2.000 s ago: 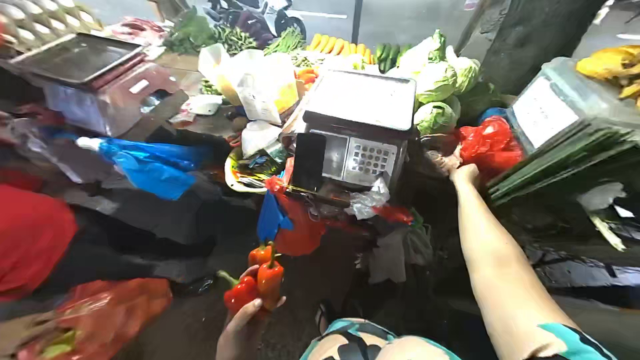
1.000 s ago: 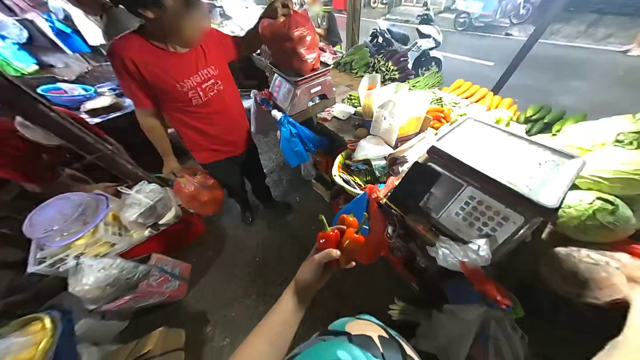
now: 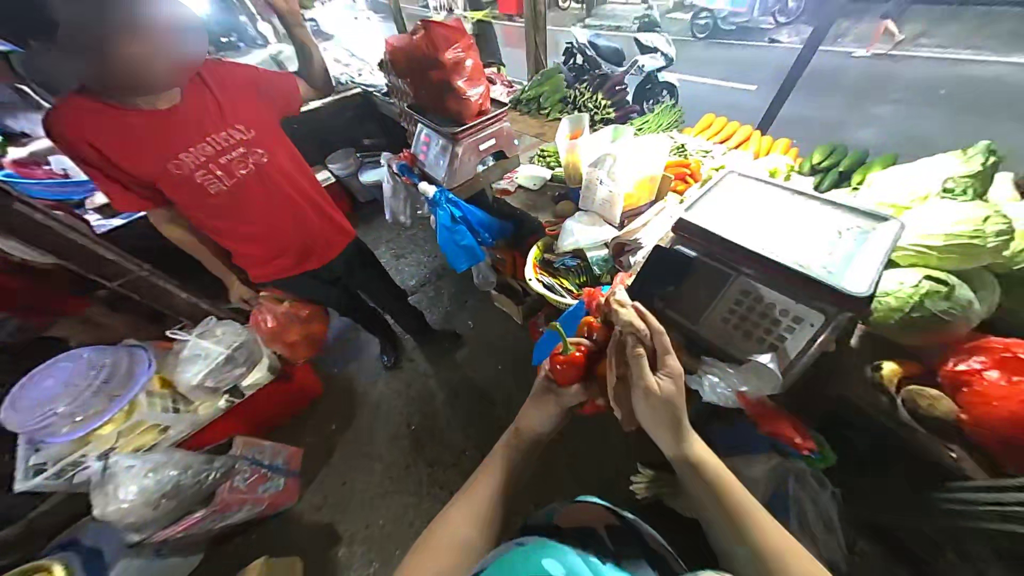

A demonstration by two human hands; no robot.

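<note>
My left hand holds red bell peppers in front of my body, the green stem of one pointing up. Close on its right, my right hand grips a thin brownish cloth or bag, which hangs down beside the peppers. Part of the peppers is hidden behind my fingers and this piece. Just beyond my hands are a blue plastic bag and a round basket of small packets. A digital scale with a metal tray and keypad stands to the right of them.
A person in a red shirt stands at the left, holding a red bag. Beyond are a second scale bearing a large red bag, and blue plastic bags. Cabbages lie at the right; a crate with a purple lid is lower left.
My right hand, at the far right one second ago, is now beside my left hand with the brownish piece in it. The view has swung left since two seconds ago.
</note>
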